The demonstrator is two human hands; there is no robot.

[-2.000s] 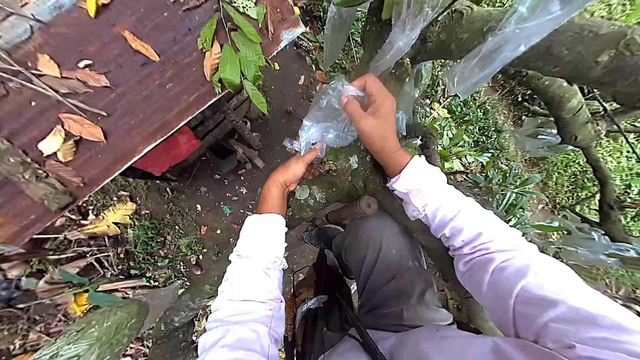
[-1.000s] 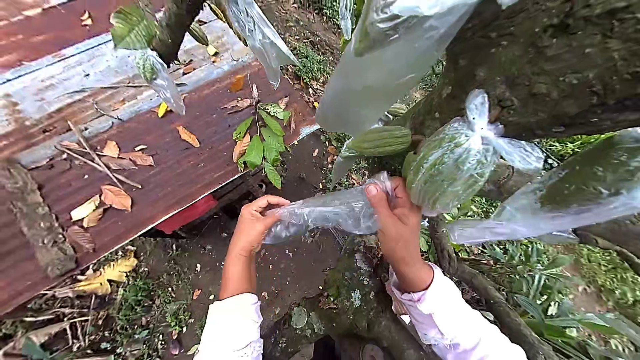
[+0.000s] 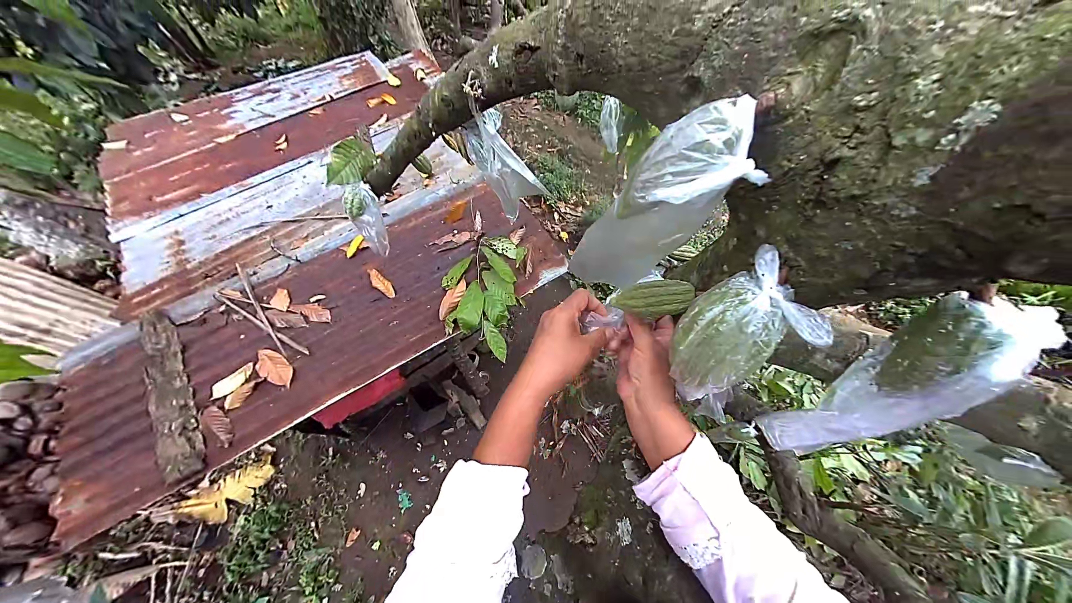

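A clear plastic bag (image 3: 605,322) is bunched between my two hands, just left of an unwrapped green cacao pod (image 3: 655,298). My left hand (image 3: 568,333) pinches the bag's left side with thumb and fingers. My right hand (image 3: 646,356) holds its right side, directly under the pod; whether it also touches the pod is hard to tell. Close on the right hangs a pod in a knotted plastic bag (image 3: 724,331). Above is a larger, cloudy plastic bag (image 3: 662,201) tied at its top, and farther right another bagged pod (image 3: 930,360).
A thick mossy trunk (image 3: 854,151) crosses the upper right, and a thinner branch (image 3: 452,105) reaches left with small bagged pods. Below left lies a rusty corrugated metal roof (image 3: 335,335) with dry leaves, sticks and a wooden plank (image 3: 172,394). Foliage fills the lower right.
The bag, stretched out between my hands a second ago, is now bunched up beside the bare pod. My hands have come closer together. The view has tilted up from my lap to the branches.
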